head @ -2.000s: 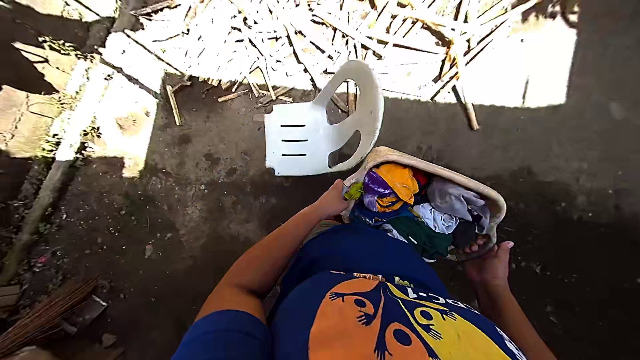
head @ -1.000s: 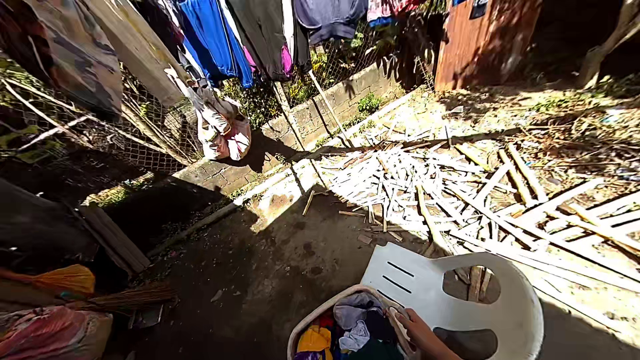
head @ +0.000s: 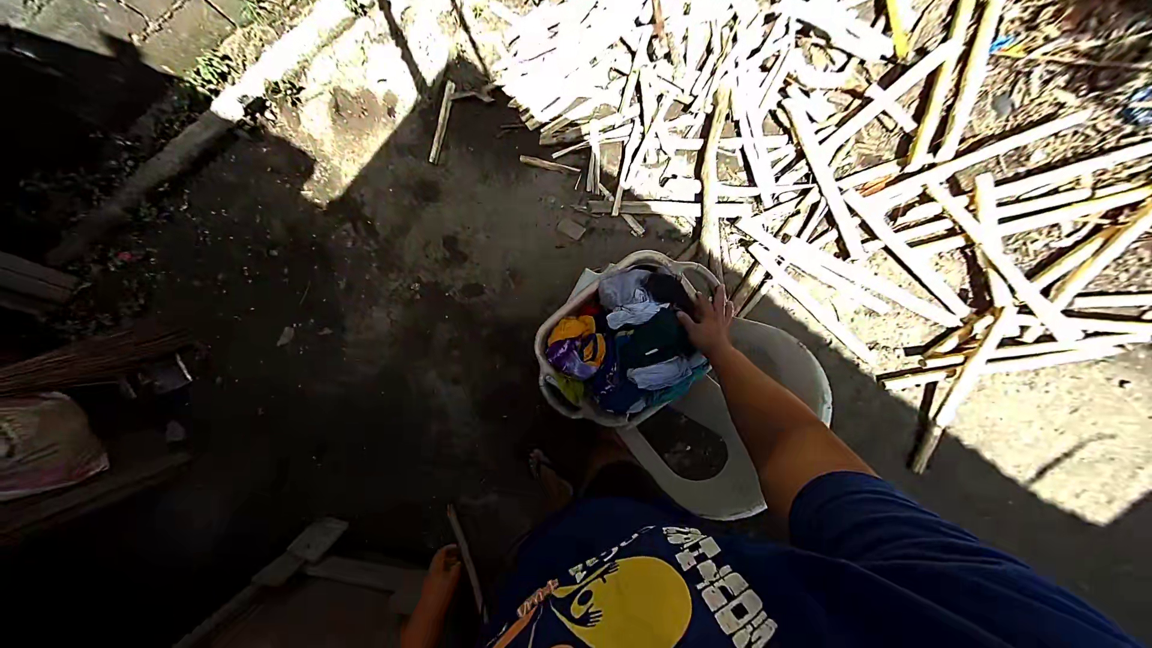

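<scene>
A pale basket [head: 546,360] full of bunched clothes [head: 630,337] in orange, purple, grey, blue and dark green sits on a white plastic chair [head: 796,360]. My right hand [head: 711,319] is at the basket's right rim, its fingers over the edge beside the dark green cloth. Down at the lower left, away from the basket, my left hand [head: 441,571] is small and dim, close to a thin stick [head: 466,558]. Whether it touches the stick is unclear. The far chair parts lie hidden under the basket.
Split wood [head: 837,180] lies heaped in sunlight beyond the chair. A stick broom [head: 90,360] and a stuffed sack [head: 45,445] are at the left. Wooden boards [head: 351,571] stand at the lower left, and a concrete curb [head: 193,144] runs along the upper left.
The basket, held against my body two seconds ago, now rests on the chair. My left hand has let go of its rim and moved down to the left. The view has swung down from the clothesline.
</scene>
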